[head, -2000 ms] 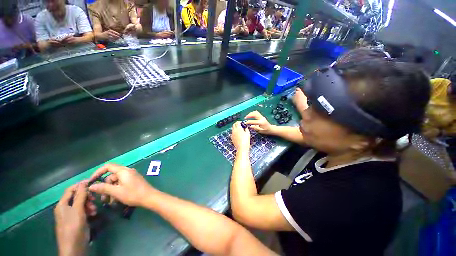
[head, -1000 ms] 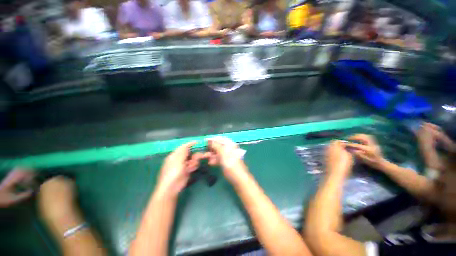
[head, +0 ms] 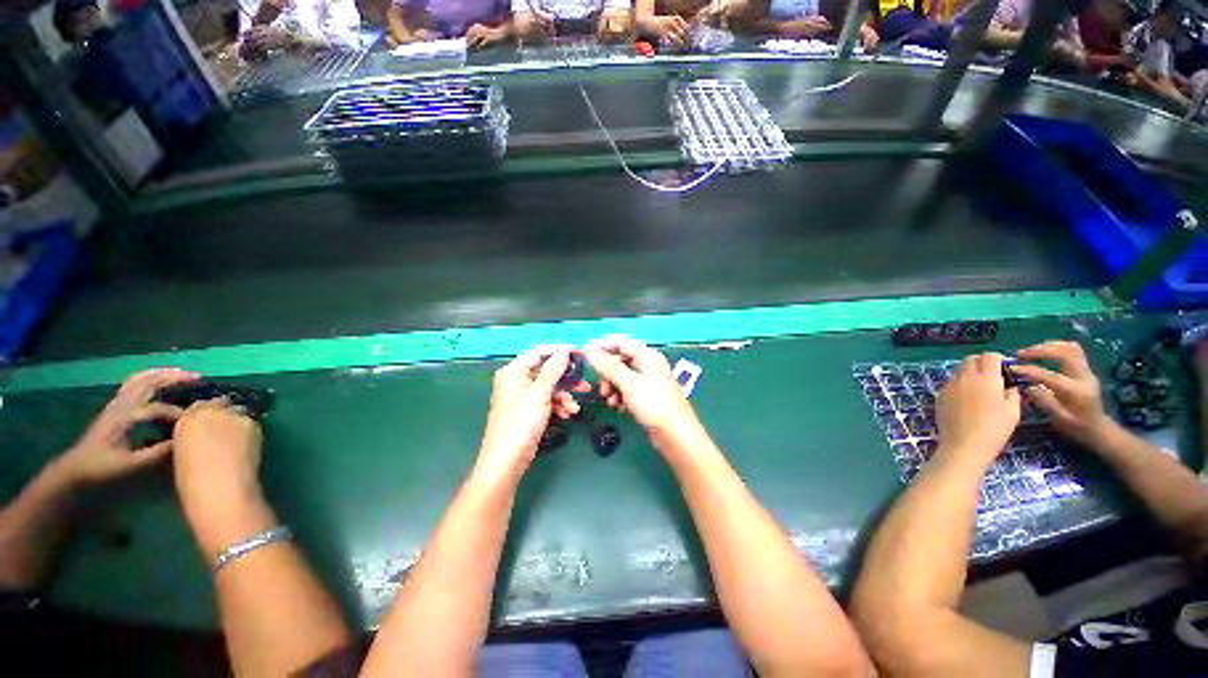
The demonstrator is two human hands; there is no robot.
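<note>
My left hand (head: 530, 397) holds a small black part (head: 572, 368) in its fingertips, above the green bench near its lighter green edge strip. My right hand (head: 636, 382) is close beside it, thumb and fingertips bent towards the part; whether it grips anything is too small to tell. Another small black part (head: 607, 440) lies on the bench between my forearms, and one more (head: 551, 437) lies partly hidden by my left hand. A white card (head: 685, 376) lies just beyond my right hand, partly covered by it.
A neighbour's hands (head: 172, 431) at the left cover black parts. The right neighbour's hands (head: 1013, 397) work over a clear blister tray (head: 914, 411). Beyond the strip are stacked trays (head: 411, 119), a flat tray (head: 731, 122), a white cord and a blue bin (head: 1080, 186).
The view has swung left and is sharper now, so my hands sit in the middle and the left neighbour's arms show. My hands remain close together at fingertip level.
</note>
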